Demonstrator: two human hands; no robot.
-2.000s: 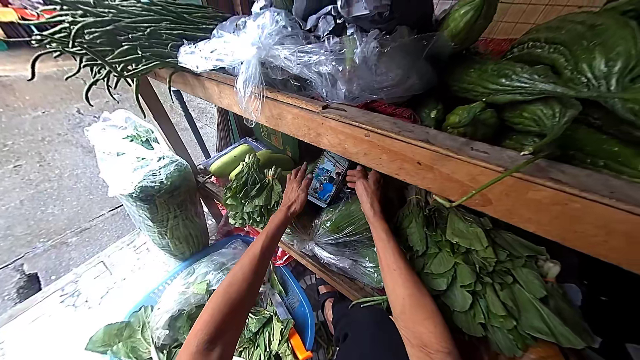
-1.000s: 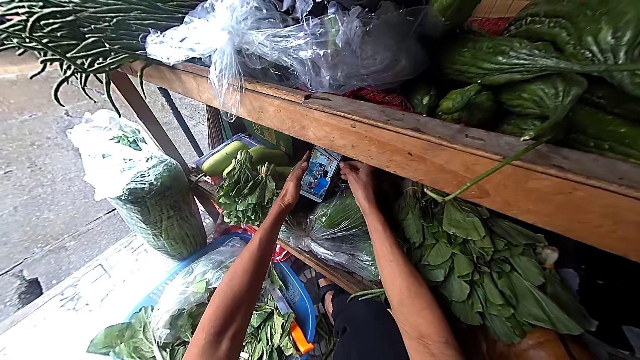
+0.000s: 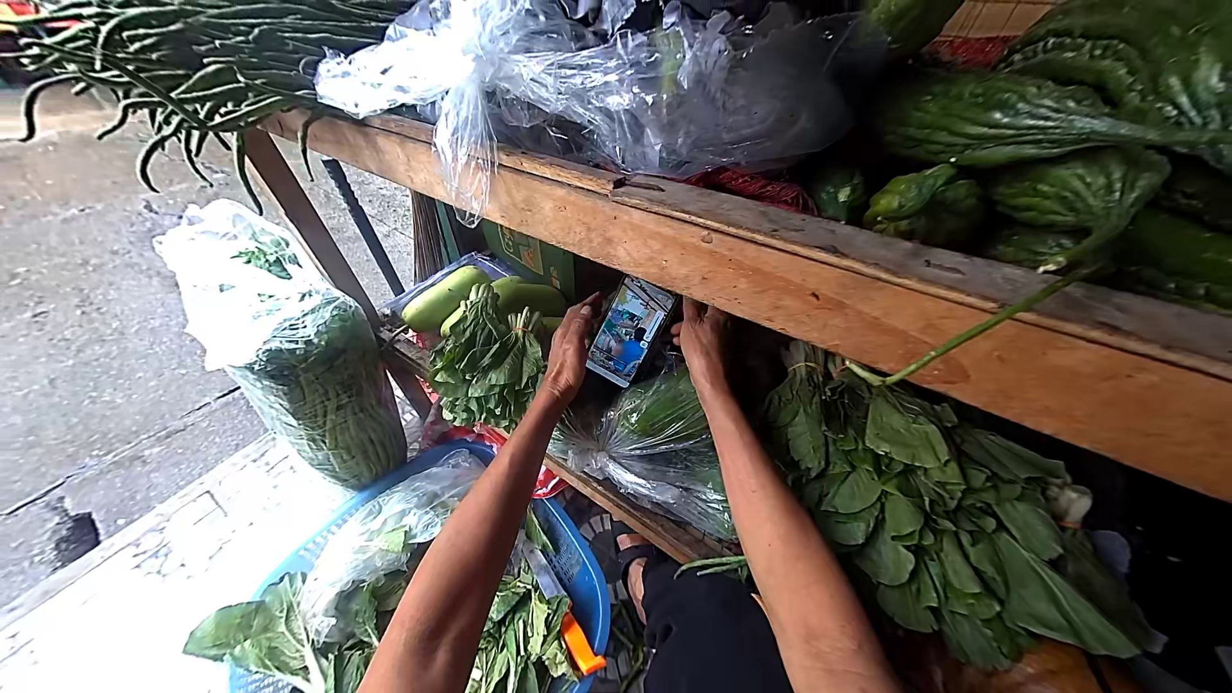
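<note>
A smartphone (image 3: 630, 330) with a lit screen is tilted in the space under the wooden stall's front board. My left hand (image 3: 574, 348) is at its left edge, fingers partly hidden; whether it grips the phone is hard to tell. On the phone's right side, my right hand (image 3: 704, 339) is apart from it, its fingers curled and partly in shadow. Below the phone lies a clear plastic bag of green vegetables (image 3: 664, 414). A tied bunch of leafy greens (image 3: 491, 364) is beside my left hand, with pale green gourds (image 3: 445, 299) behind it.
The stall's wooden edge board (image 3: 770, 298) crosses above my hands, with long beans (image 3: 241, 58) and plastic bags (image 3: 597, 87) on top. Leafy greens (image 3: 924, 500) hang at right. A blue basket (image 3: 580, 568) holds leaves and an orange-handled tool (image 3: 580, 645). A filled plastic bag (image 3: 318, 385) stands left.
My right hand was at the phone's right edge a second ago and is now slightly away from it. My left hand stays at the left edge.
</note>
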